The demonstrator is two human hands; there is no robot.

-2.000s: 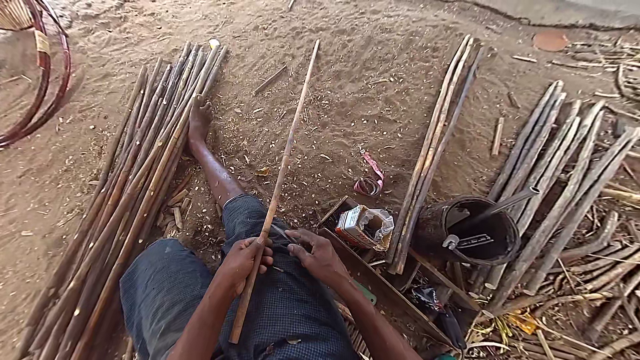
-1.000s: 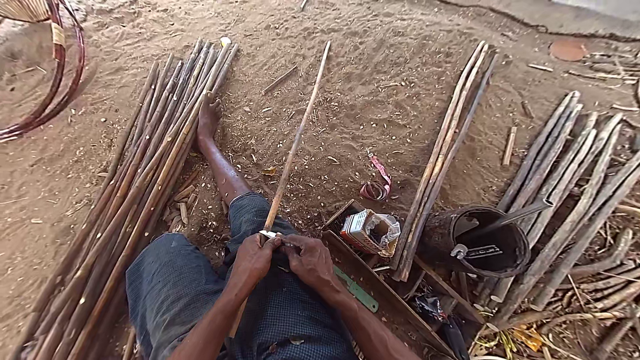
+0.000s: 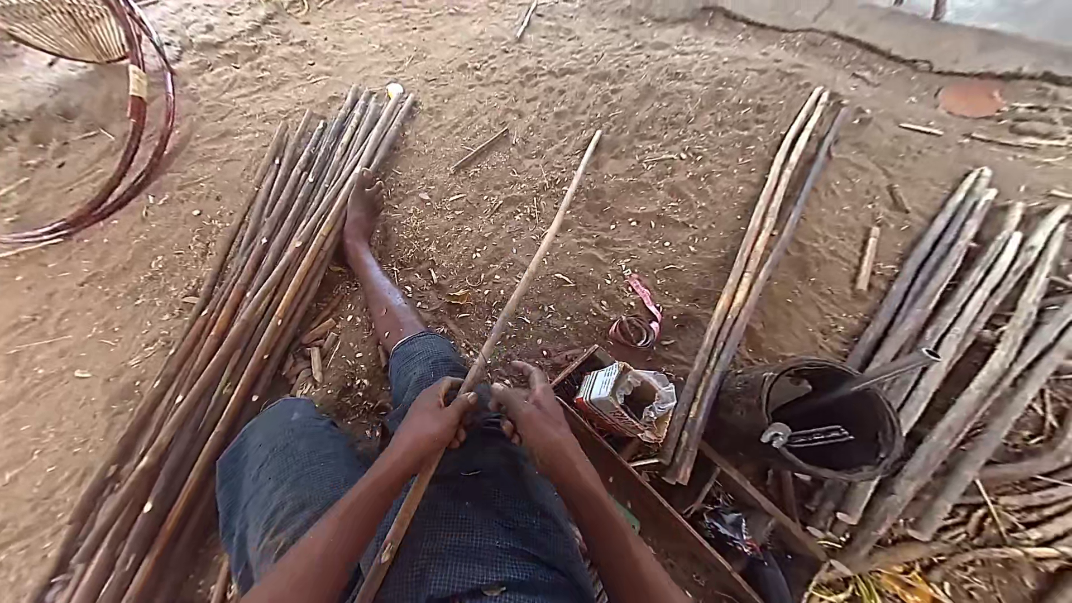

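Observation:
A long, thin wooden stick [image 3: 528,276] slants across my lap, its far end over the sandy ground. My left hand [image 3: 435,419] is closed around its lower middle. Just right of the stick, my right hand [image 3: 532,410] has its fingers apart and partly curled, near the left fingertips. Whether anything small lies between the right thumb and fingers cannot be told. Beside my left leg lies a large bundle of wooden poles [image 3: 276,276]. To the right of my right hand, an opened small carton [image 3: 624,398] sits in a wooden toolbox [image 3: 670,519].
Several poles [image 3: 754,268] lean on the toolbox, next to a dark bucket [image 3: 837,419] holding metal tools. More rough sticks [image 3: 988,360] are piled at far right. A pink-and-brown strap or tape [image 3: 641,314] lies on the sand. Bound hoops [image 3: 138,159] stand at upper left.
A small white thing seen at my hands on the stick one second ago no longer shows there. My right hand has come slightly off the stick, with its fingers spreading.

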